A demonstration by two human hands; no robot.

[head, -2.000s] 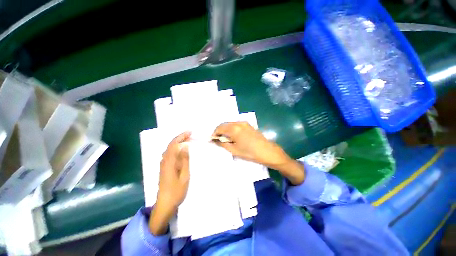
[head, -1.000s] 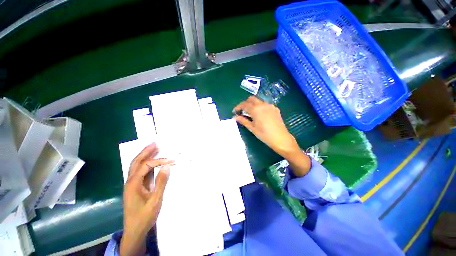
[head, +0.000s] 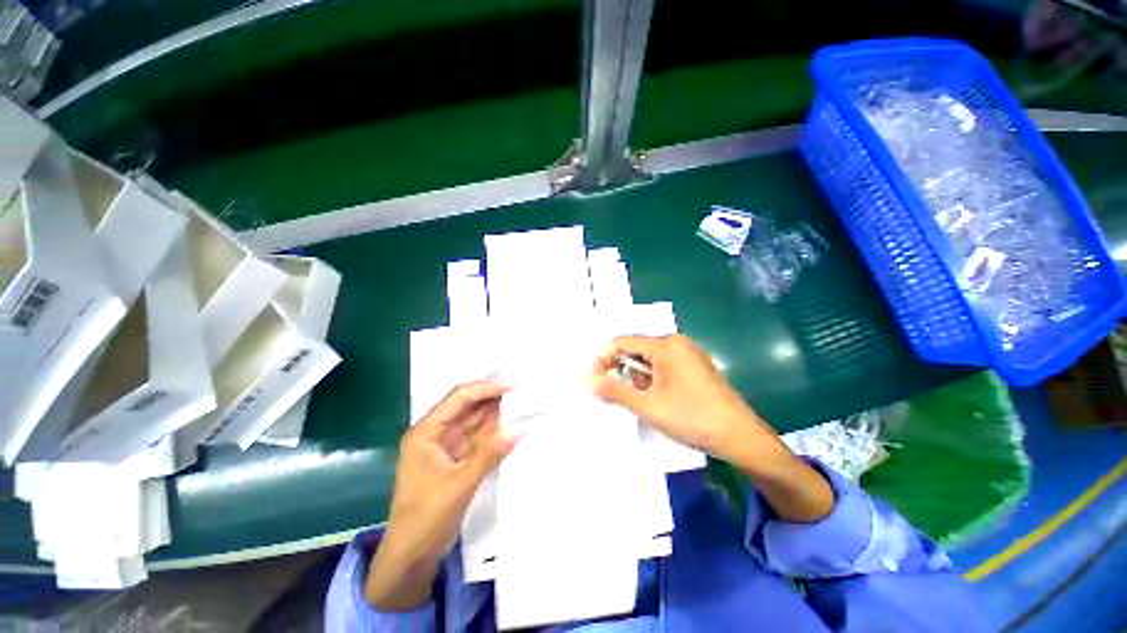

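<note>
A glaring white box blank (head: 569,495) with stepped flaps lies in front of me, apparently on others, over the belt's near edge. My left hand (head: 457,451) rests on its left part, fingers bent; whether it pinches the card is unclear. My right hand (head: 674,390) is over the right part, thumb and fingers closed on a small pale piece (head: 634,367), possibly a clear part. A loose pile of clear plastic parts (head: 779,257) lies on the belt to the right, with a small white card (head: 726,229) beside it.
A blue basket (head: 890,254) full of clear parts stands at the right. White boxes (head: 161,371) lean in a stack at the left, above more white card. A metal post (head: 614,99) rises from the belt rail. A green waste bag (head: 952,458) with white strips hangs below right.
My right hand has moved from beside the clear parts back over the blank, a small piece in its fingers. My left hand stays on the blank. The view has shifted.
</note>
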